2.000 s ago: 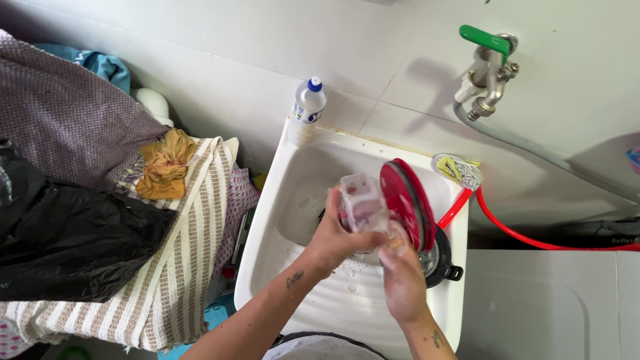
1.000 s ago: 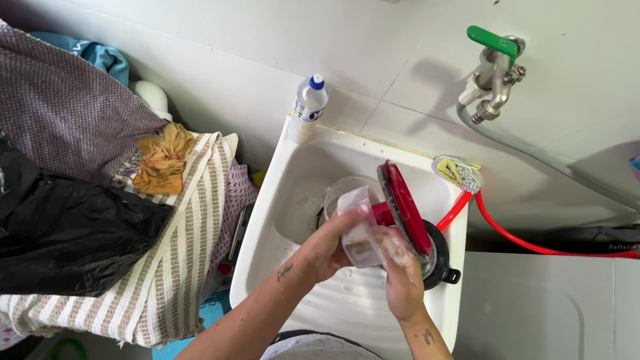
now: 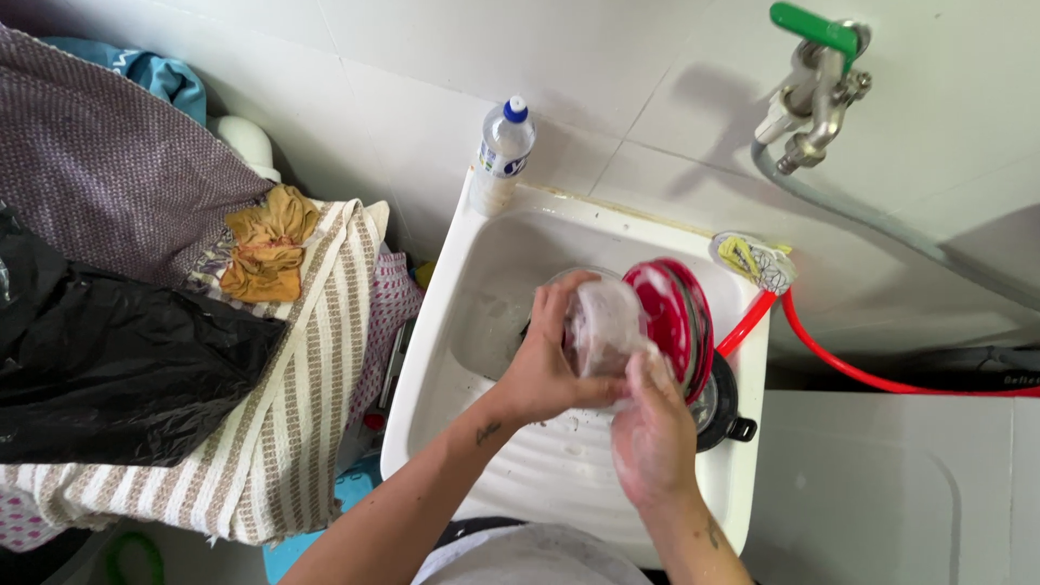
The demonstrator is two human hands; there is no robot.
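Over a white laundry sink [image 3: 422, 406], my left hand [image 3: 556, 357] grips a small translucent plastic container [image 3: 605, 321] smeared with suds. My right hand [image 3: 658, 426] is against the container's lower right side, blurred; whatever lies between its fingers and the container is hidden. Just to the right a red round lid [image 3: 666, 325] with foam on it stands tilted on edge. Below it rests a black-rimmed lid or pan with a small handle [image 3: 719, 406]. Behind my left hand, part of a clear bowl [image 3: 585, 272] shows in the basin.
A plastic detergent bottle [image 3: 504, 146] stands on the sink's back left corner. A crumpled cloth [image 3: 756, 260] and red hose [image 3: 747, 321] are at the right rim, below a green-handled tap [image 3: 821, 89]. Striped fabric [image 3: 325, 366] and a black plastic bag [image 3: 122, 357] lie left.
The container has turned between my hands, and my right hand has shifted on it. The red lid shows its foamy face more than one second ago, when it was seen nearly edge-on.
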